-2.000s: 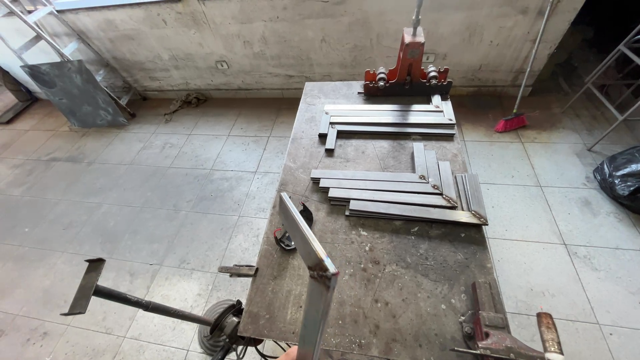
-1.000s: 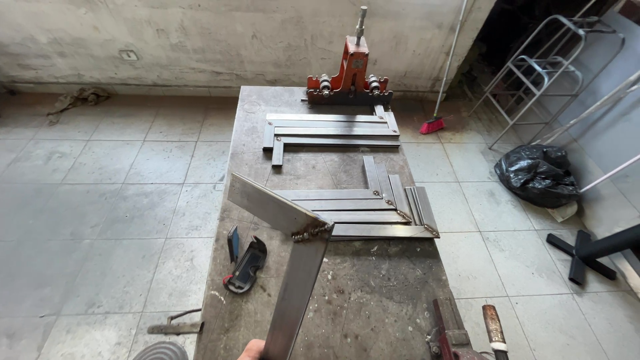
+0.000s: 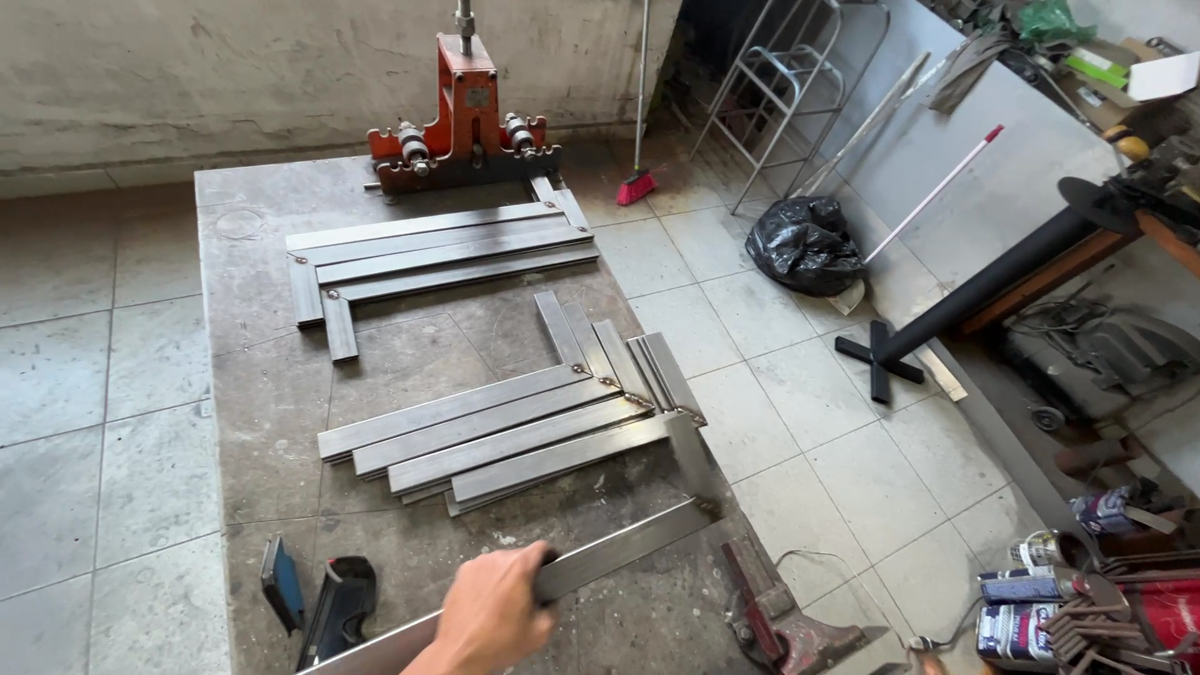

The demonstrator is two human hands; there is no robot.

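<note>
My left hand (image 3: 497, 605) grips a flat steel bar (image 3: 623, 553) of a welded L-shaped piece, whose corner lies beside the front stack. Its short leg points towards welded steel angle pieces (image 3: 516, 422) fanned out on the worktable (image 3: 272, 497). Farther back, a second group of welded angle pieces (image 3: 441, 248) lies below a red tube bender (image 3: 469, 112). A black curved tool (image 3: 342, 609) and a blue and black object (image 3: 283, 581) are left of my hand. My right hand is not in view.
A red bench vise (image 3: 787, 609) is at the table's near right corner. On the tiled floor are a pink broom (image 3: 637, 187), a black plastic bag (image 3: 806, 246), a metal stepladder (image 3: 783, 84) and a black stand (image 3: 879, 361). Rods and packages (image 3: 1022, 628) are at lower right.
The L-shaped piece was raised over the table and now lies low beside the front stack. My left hand shows more fully, farther along the bar. The view has turned right.
</note>
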